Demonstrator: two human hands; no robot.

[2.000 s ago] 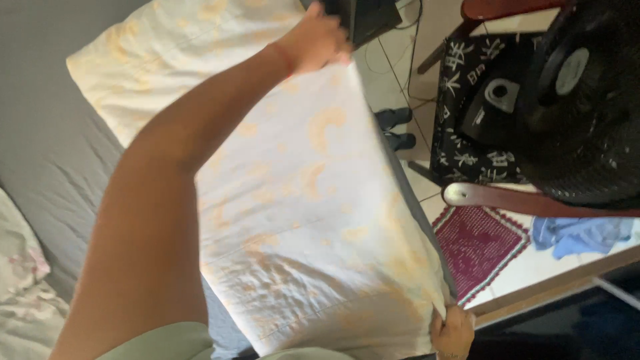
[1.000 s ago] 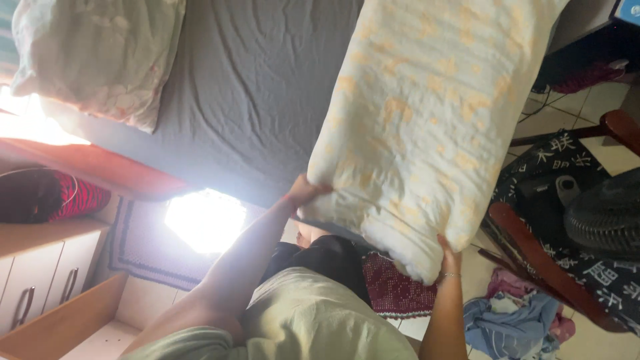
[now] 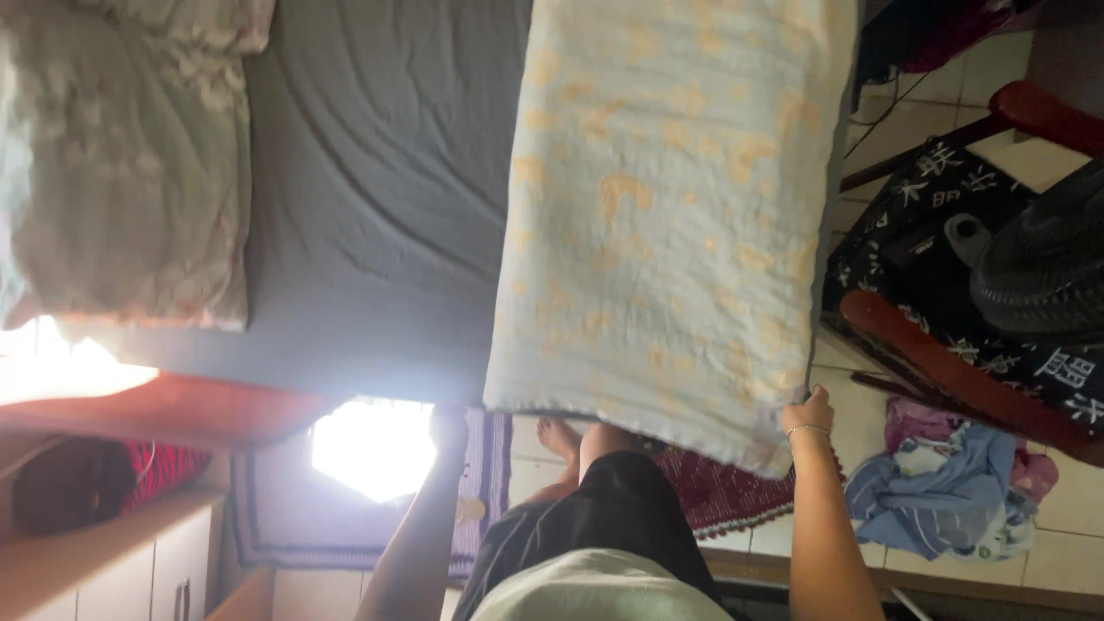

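Note:
A folded blanket, pale with yellow-orange shapes, lies across the right part of a bed with a grey fitted sheet. Its near edge hangs over the bed's side. My right hand, with a bracelet at the wrist, is at the blanket's near right corner; the fingers are partly hidden, so its grip is unclear. Close to the sheet's edge, left of the blanket's near left corner, is my left hand, dim and blurred beside bright glare; its fingers cannot be made out.
Pillows with a floral print lie at the left. A black fan rests on a chair with red wooden arms. Crumpled clothes and a maroon crocheted mat are on the tiled floor. White drawers stand at lower left.
My left hand has moved off the blanket's near left corner to the left. The blanket's near end now lies flatter over the bed's edge. The view has shifted strongly since the oldest frame.

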